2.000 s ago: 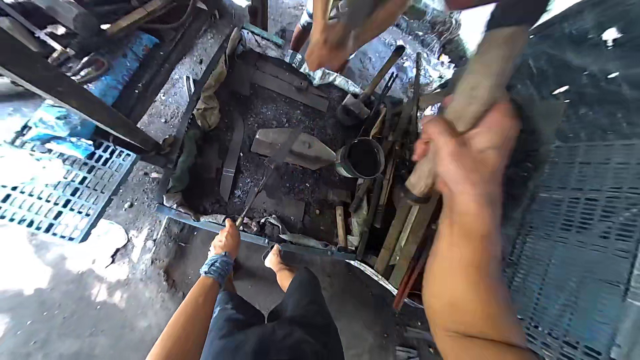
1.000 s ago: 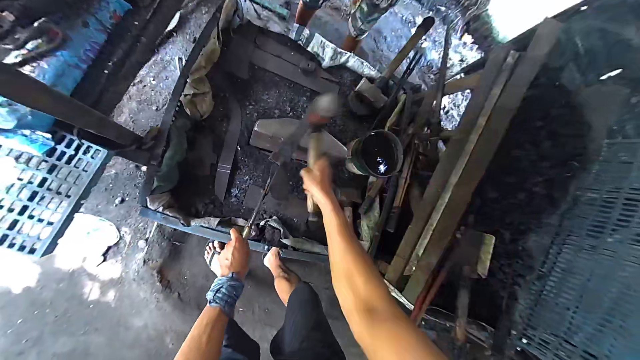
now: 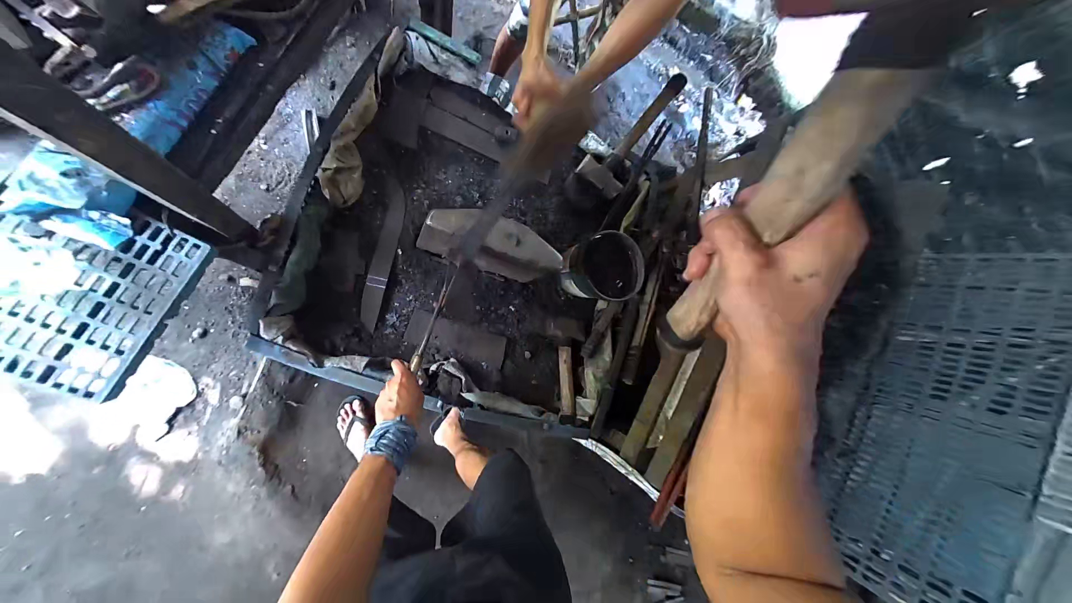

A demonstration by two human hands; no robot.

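My left hand point(image 3: 399, 395), with a blue cloth band at the wrist, grips the end of a thin metal rod point(image 3: 433, 322). The rod runs up to a dark, blurred blade-like piece point(image 3: 484, 228) over a steel anvil block point(image 3: 511, 244). Raised close to the camera at right, my right hand point(image 3: 775, 260) holds the wooden handle of a hammer point(image 3: 808, 159); its dark head is partly cut off by the top edge. Across the pit, a co-worker's hand point(image 3: 536, 90) is near a blurred dark tool head point(image 3: 557, 126) above the anvil.
A metal can point(image 3: 605, 266) of dark contents stands right of the anvil. Beside it lie another hammer point(image 3: 600, 174) and several wooden bars point(image 3: 670, 410). A flat curved metal strip point(image 3: 385, 251) rests left. A blue-grey frame point(image 3: 502, 423) edges the pit; plastic grates point(image 3: 100, 310) flank it.
My right hand has risen with the hammer from over the anvil to the upper right. The co-worker's hands and tool have come in over the pit. My left hand still grips the rod.
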